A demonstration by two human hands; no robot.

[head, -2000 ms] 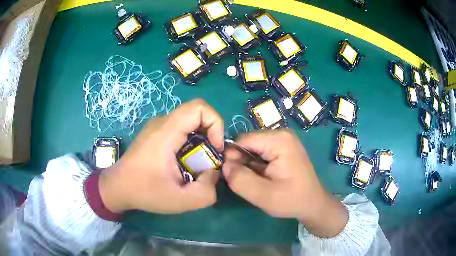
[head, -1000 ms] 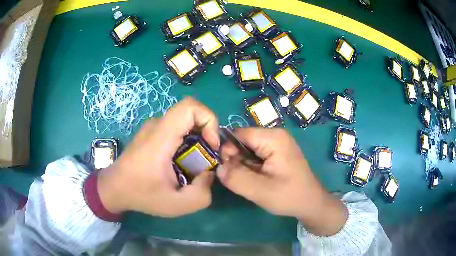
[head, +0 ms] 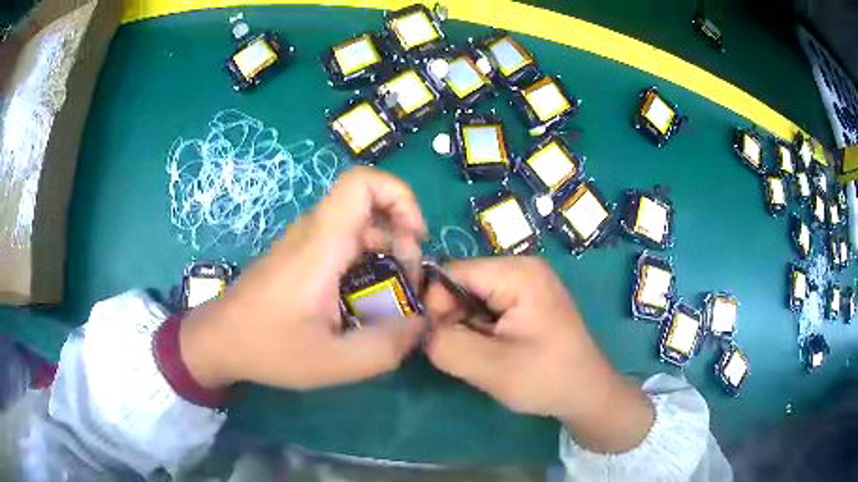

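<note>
My left hand [head: 292, 301] holds a watch body [head: 375, 297] between thumb and fingers, its pale rectangle with yellow border facing up. My right hand [head: 517, 339] holds dark tweezers [head: 461, 294], their tip at the body's right edge and touching or close to my left fingertips. My right fingertips meet my left thumb there. Whether a sealing ring is on this body cannot be told. A loose heap of pale sealing rings [head: 240, 184] lies on the green mat beyond my left hand.
Several other watch bodies [head: 483, 146] lie beyond my hands and to the right. One body [head: 205, 284] sits beside my left wrist. A cardboard box [head: 47, 179] stands at the left edge. A few rings [head: 457, 241] lie just beyond the tweezers. Yellow tape [head: 602, 45] crosses the back.
My left fingers and thumb have shifted on the watch body; the thumb now covers more of its near edge. The tweezers stay in my right hand. The whole view has shifted slightly.
</note>
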